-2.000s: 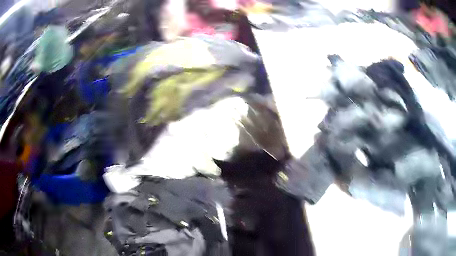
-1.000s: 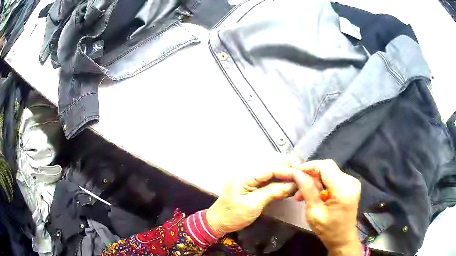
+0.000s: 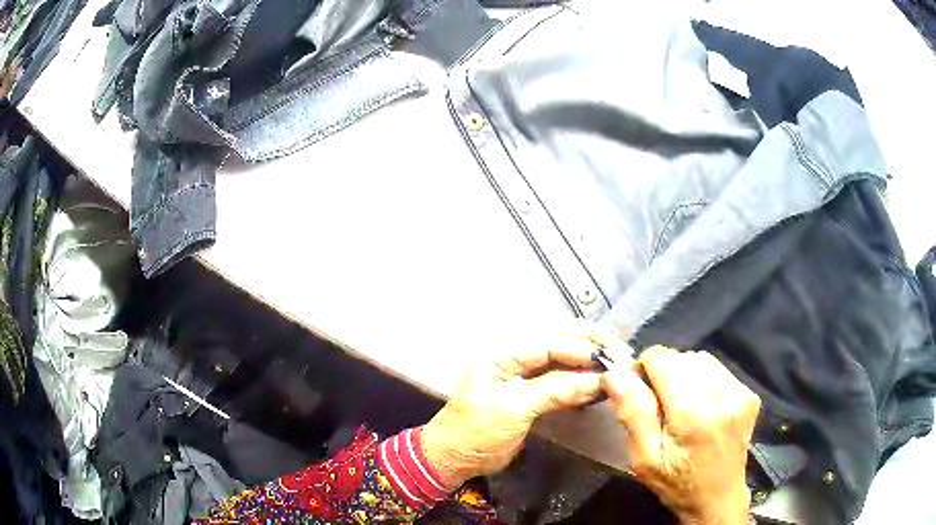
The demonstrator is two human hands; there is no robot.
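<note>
A black-grey denim jacket (image 3: 636, 133) lies on the white-topped table, with its paler inside, button placket and gold buttons showing. My left hand (image 3: 498, 405) is at the table's near edge, thumb and fingers pinched on a small dark bit at the jacket's near corner; what it is exactly is too small to tell. My right hand (image 3: 693, 426) is beside it, fingers curled, its fingertips meeting the left ones. Any tool inside the right hand is hidden.
Another dark denim jacket (image 3: 185, 195) lies at the table's upper left, its cuff over the edge. Below the table edge (image 3: 308, 326) are a pale grey garment (image 3: 82, 338) and a heap of dark garments (image 3: 154, 431). A white tag (image 3: 727, 74) shows on the jacket.
The right hand has turned and its fingers have closed more beside the left fingertips. The small dark bit now shows between the hands. The view has shifted slightly.
</note>
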